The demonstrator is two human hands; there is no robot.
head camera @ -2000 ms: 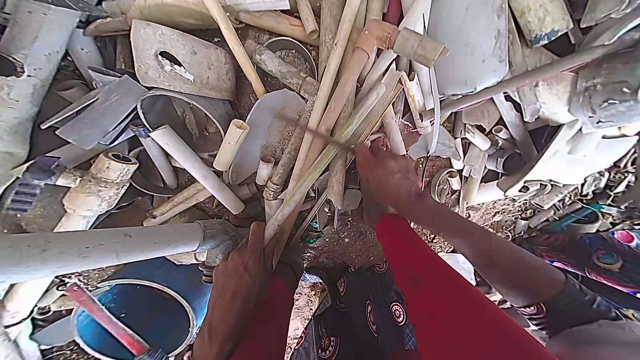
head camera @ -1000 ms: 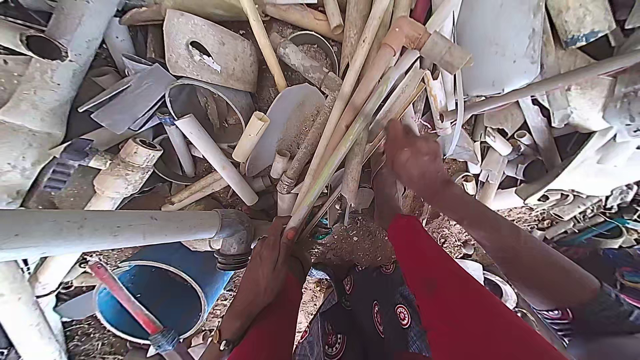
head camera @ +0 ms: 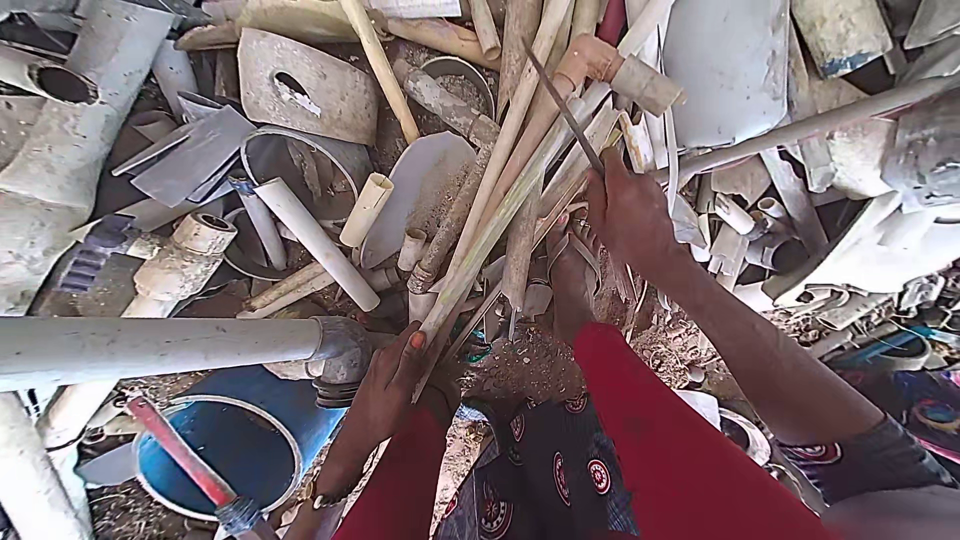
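My left hand (head camera: 386,386), at lower centre, is closed on the near end of a long, pale greenish strip (head camera: 487,232) that slants up to the right. My right hand (head camera: 634,217) grips a thin dark blade (head camera: 562,109), its far end pointing up and left across the long pieces. The blade's handle is hidden in my fist. Beside the strip lie a long tan pole (head camera: 504,150) and a brown pipe with an elbow fitting (head camera: 585,56). A sandalled foot (head camera: 571,274) is just below and left of my right hand.
Scrap plastic pipes and offcuts lie all around. A thick grey pipe with an elbow (head camera: 165,346) reaches in from the left, above a blue barrel (head camera: 292,450). A red-and-white tube (head camera: 180,450) crosses the barrel's mouth. Patterned cloth (head camera: 907,409) shows at the right edge.
The blade, seen lying across the strips two seconds ago, now points up and left, raised in my right hand. My left hand has kept its hold on the near end of the strip.
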